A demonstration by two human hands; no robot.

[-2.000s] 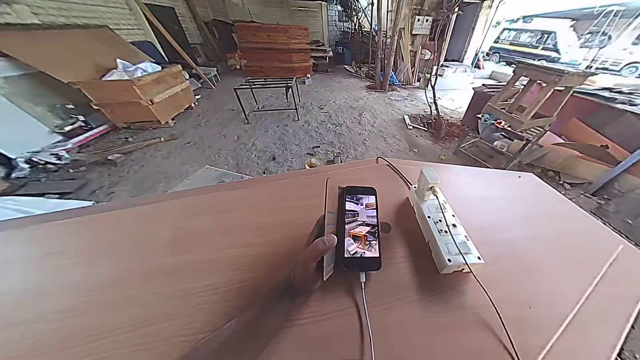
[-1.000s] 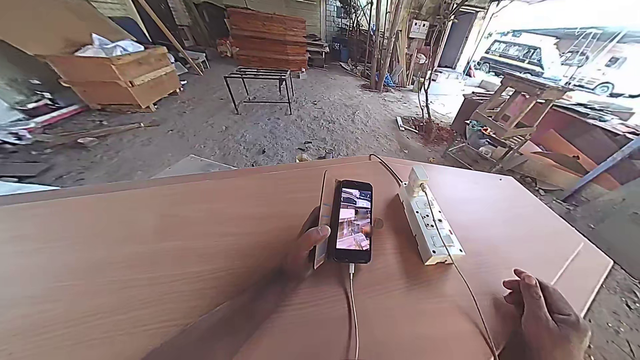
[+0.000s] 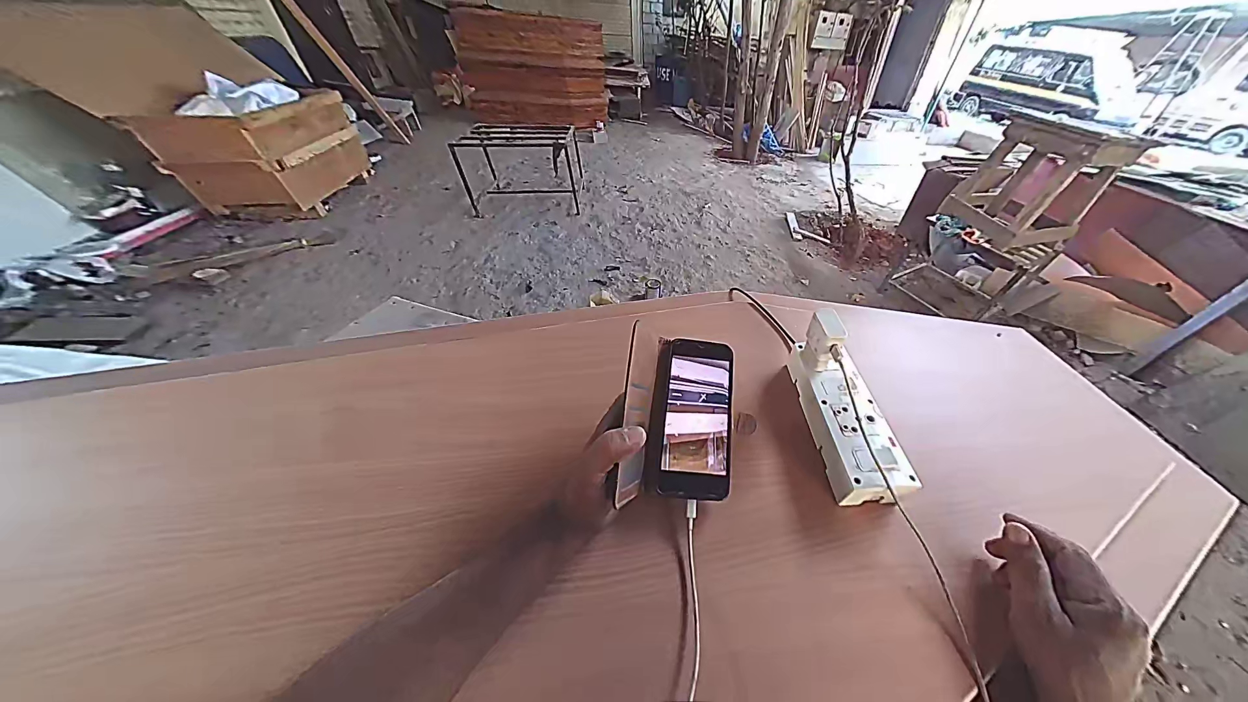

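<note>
My left hand (image 3: 603, 463) grips a thin, flat, upright piece (image 3: 634, 429), its material unclear, with the thumb on the near face. Just right of it is a smartphone (image 3: 695, 419) with a lit screen, a white charging cable (image 3: 693, 595) plugged into its lower end. Farther right, a white power strip (image 3: 850, 424) lies on the wood-grain board (image 3: 292, 487), with a charger plug (image 3: 827, 333) in its far end. My right hand (image 3: 1068, 604) is at the lower right, fingers curled in and thumb against them; nothing shows in it.
The cable (image 3: 926, 556) runs from the charger plug past my right hand. A dark cord (image 3: 765, 314) passes over the board's far edge. Beyond stand a metal frame (image 3: 517, 141), a wooden crate (image 3: 263, 156) and a wooden stand (image 3: 1043, 185) on the dirt ground.
My right hand, out of view two seconds ago, has come in at the lower right. The picture on the phone screen has changed. My left hand still grips the flat piece.
</note>
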